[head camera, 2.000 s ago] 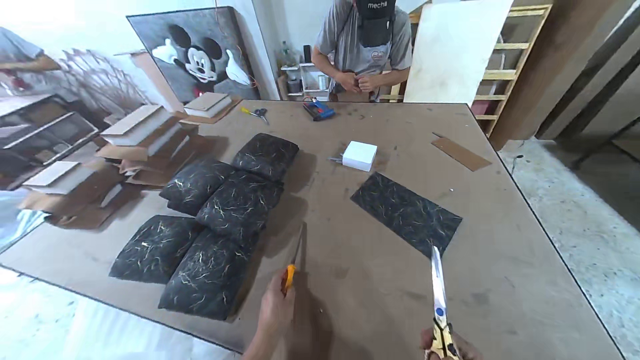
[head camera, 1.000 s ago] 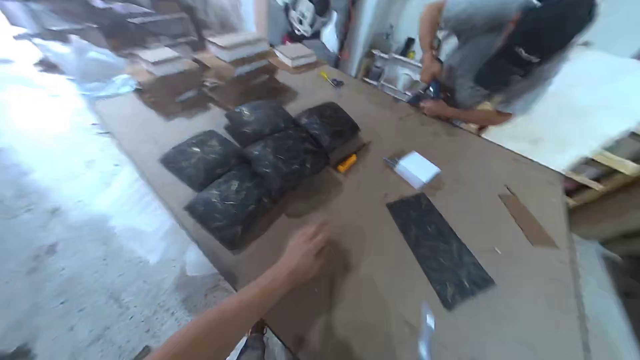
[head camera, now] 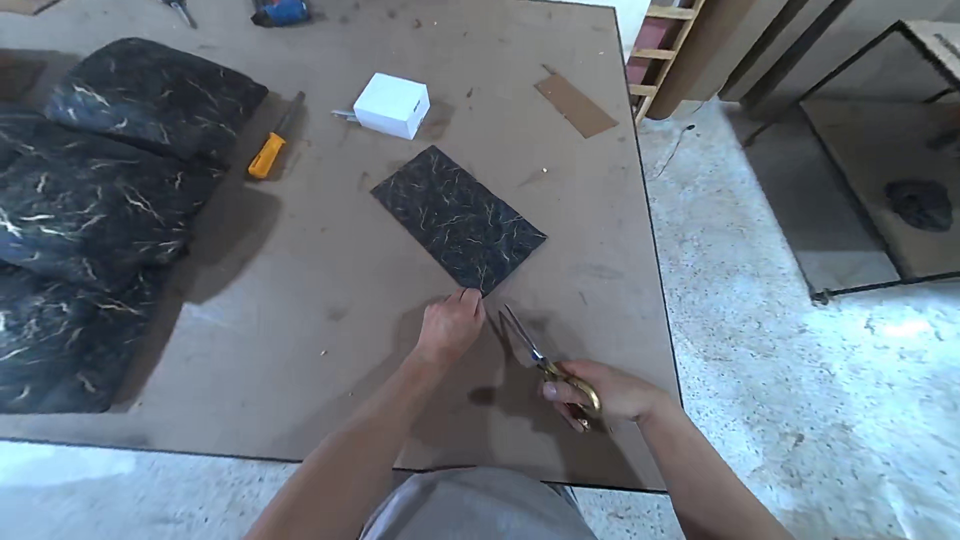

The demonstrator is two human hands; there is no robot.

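Observation:
A flat black sheet with a pale marbled pattern [head camera: 459, 217] lies on the brown table. At its near corner, my left hand [head camera: 451, 324] pinches the edge between thumb and fingers. My right hand [head camera: 600, 394] holds gold-handled scissors [head camera: 538, 355] by the loops, their blades a little apart and pointing toward that corner without touching the sheet. Several puffed black marbled pieces [head camera: 90, 202] sit together at the left. An orange-handled tool [head camera: 268, 154] with a slim shaft lies next to them, away from both hands.
Beyond the sheet stands a white box [head camera: 392, 105] with a metal piece beside it. A brown strip [head camera: 576, 103] lies toward the far right corner. A blue tool [head camera: 280, 12] and another small tool [head camera: 180, 10] are at the far edge. The table's right edge [head camera: 654, 247] borders the floor.
My left hand held the orange-handled tool two seconds ago; one second ago it was without it, and now it is at the marbled sheet's corner. The view has swung down and right.

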